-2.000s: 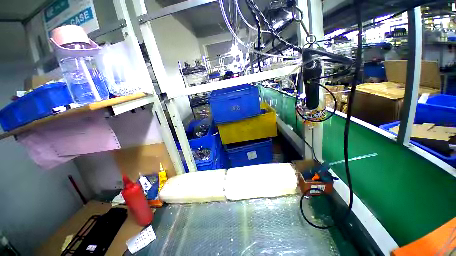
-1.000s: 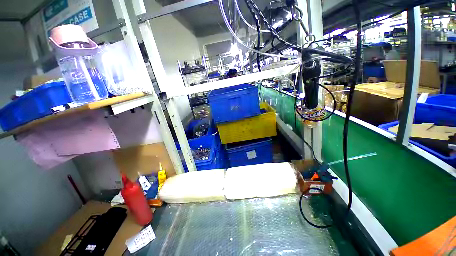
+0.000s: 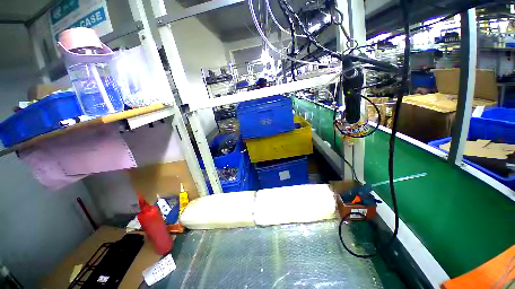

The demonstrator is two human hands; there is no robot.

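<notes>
Neither my left hand nor my right hand is in the picture. Nearest in front of me is the bench cover of clear, shiny bubble wrap (image 3: 265, 257). Two off-white padded bundles (image 3: 293, 204) lie end to end along its back edge. A red squeeze bottle (image 3: 153, 228) with a pointed nozzle stands, tilted in view, at the left. A small white printed card (image 3: 160, 270) lies by its base. A slim yellow bottle (image 3: 183, 198) stands behind it. A flat black slotted part (image 3: 116, 265) with a white label lies on cardboard at the far left.
An open orange-red box (image 3: 357, 211) holds dark items at the back right. A black cable (image 3: 392, 169) hangs before the green conveyor (image 3: 446, 197). A black cylindrical tool (image 3: 353, 96) hangs above. An orange-edged sheet (image 3: 488, 274) is at lower right. A water jug (image 3: 93, 82) stands on the left shelf.
</notes>
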